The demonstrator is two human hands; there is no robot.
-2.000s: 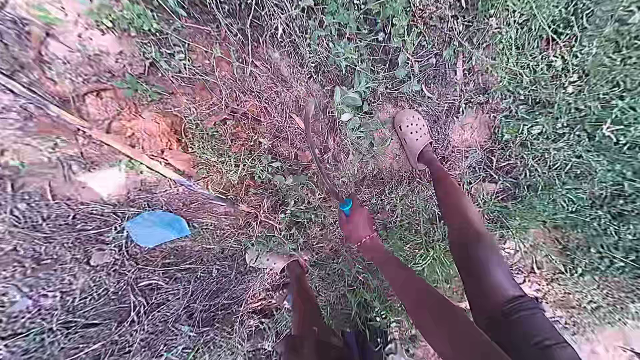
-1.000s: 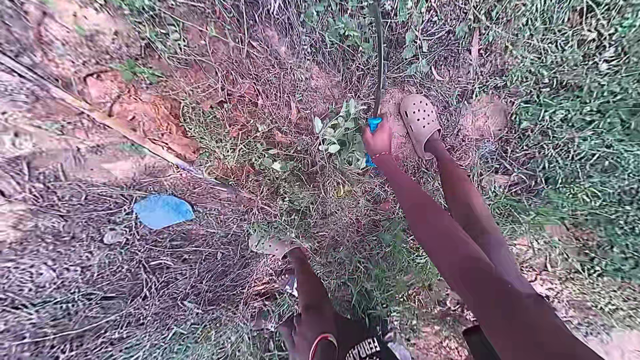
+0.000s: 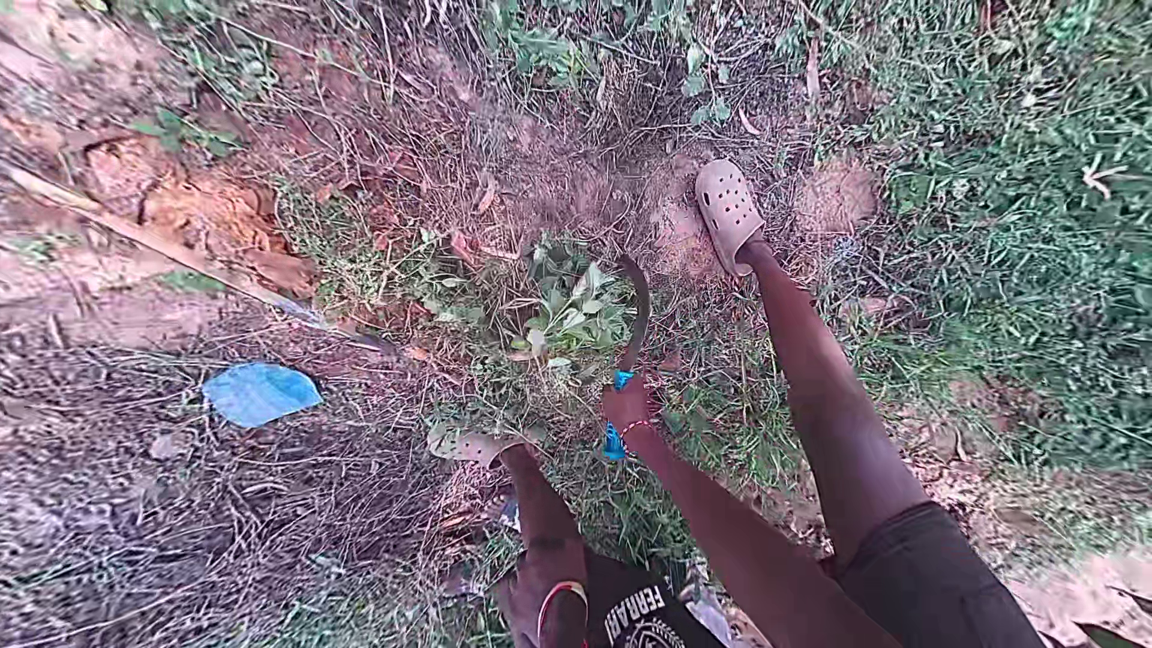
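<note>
My right hand (image 3: pixel 627 405) is closed around the blue handle of a sickle (image 3: pixel 640 315), whose dark curved blade points up and away from me. The blade lies just right of a clump of pale-leaved weeds (image 3: pixel 571 310) on the grassy ground. At the lower edge, my left hand (image 3: pixel 544 589) rests by my left knee, with a band at the wrist; its fingers are not clear enough to tell whether it holds anything.
My right clog (image 3: pixel 727 211) stands beyond the blade and my left clog (image 3: pixel 472 445) is half covered by grass. A long wooden pole (image 3: pixel 180 252) lies at the left, near a blue flat piece (image 3: pixel 261 394) on dry twigs. Thick grass (image 3: pixel 1017 270) grows at the right.
Since a second ago, my right hand with the sickle has come back toward my body, away from beside the right clog. My left hand, not seen two seconds ago, is by the left knee.
</note>
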